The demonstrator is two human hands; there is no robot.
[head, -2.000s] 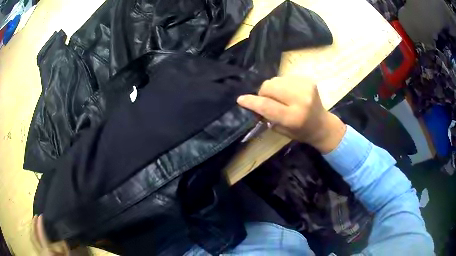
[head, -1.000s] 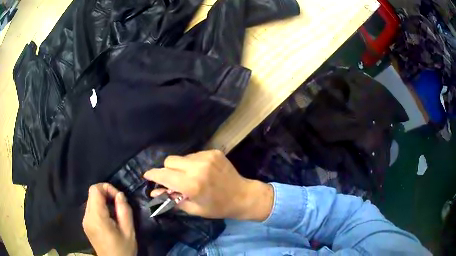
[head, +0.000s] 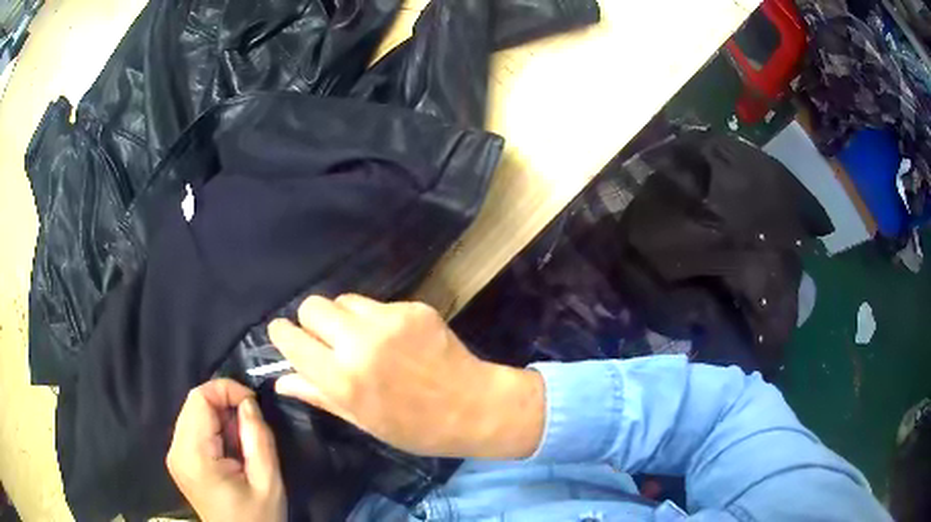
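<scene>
A shiny black leather-look jacket (head: 459, 189) lies on the pale wooden table, its matt black lining (head: 245, 245) facing up with a small white label. My right hand (head: 393, 372) is closed around thread snips; only the pale metal blades (head: 268, 369) show past its fingers, over the jacket's hem. My left hand (head: 227, 449) is at the lower left, its thumb and fingers pinching the hem edge close to the blades. The tips of the left fingers and what lies between them are partly hidden.
More black leather-look jackets (head: 102, 204) lie at the far left and top of the table (head: 572, 112). Beside the table at the right are a dark garment pile (head: 715, 235), a red stool (head: 771, 61), a blue thing (head: 874, 184) and green floor (head: 837, 408).
Since two seconds ago both hands have come together at the hem. In the last second the right hand has shifted slightly left and the snip blades have turned towards the left hand.
</scene>
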